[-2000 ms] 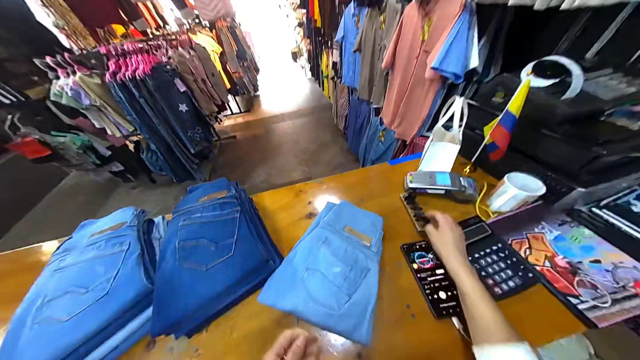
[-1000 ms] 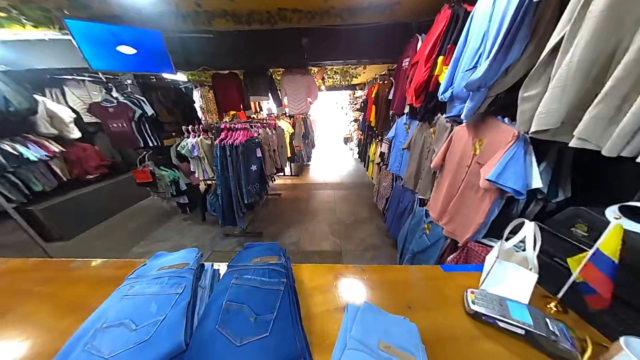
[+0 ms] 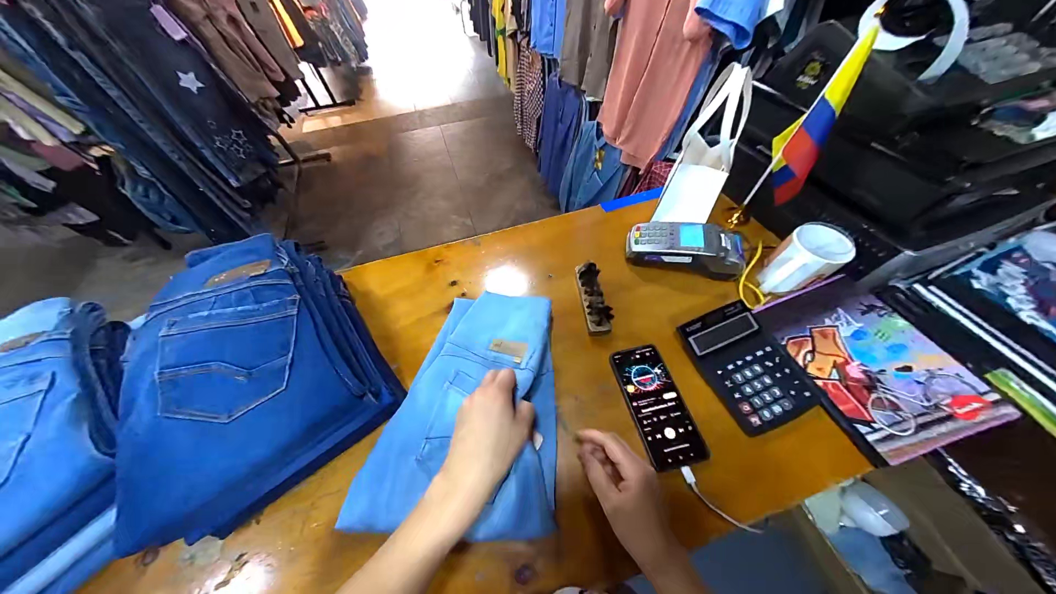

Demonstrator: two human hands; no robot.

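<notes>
Light blue folded jeans (image 3: 462, 371) lie on the wooden counter (image 3: 421, 280), with a brown patch near the waistband. My left hand (image 3: 491, 421) rests on them just below that patch, fingers bent; whether it pinches the denim is unclear. Just right of the jeans, my right hand (image 3: 615, 470) has its thumb and fingertips close together, and I cannot tell whether something small is between them. A lit smartphone (image 3: 660, 408) with a white cable lies beside that hand. Darker folded jeans (image 3: 227, 355) form a stack on the left, next to another stack of lighter jeans (image 3: 37, 412).
A narrow wooden piece with dark figures (image 3: 594, 297) lies beyond the phone. To the right are a calculator (image 3: 747, 371), a card terminal (image 3: 685, 247), a white mug (image 3: 808, 252), a small flag (image 3: 813, 136), a white bag (image 3: 697, 177) and a graffiti-patterned picture (image 3: 891, 379). Clothes racks stand beyond the counter.
Two seconds ago my right hand was at the wooden piece beside the calculator; now it is near the jeans. My left hand has moved onto the jeans. The view tilted up, then back down.
</notes>
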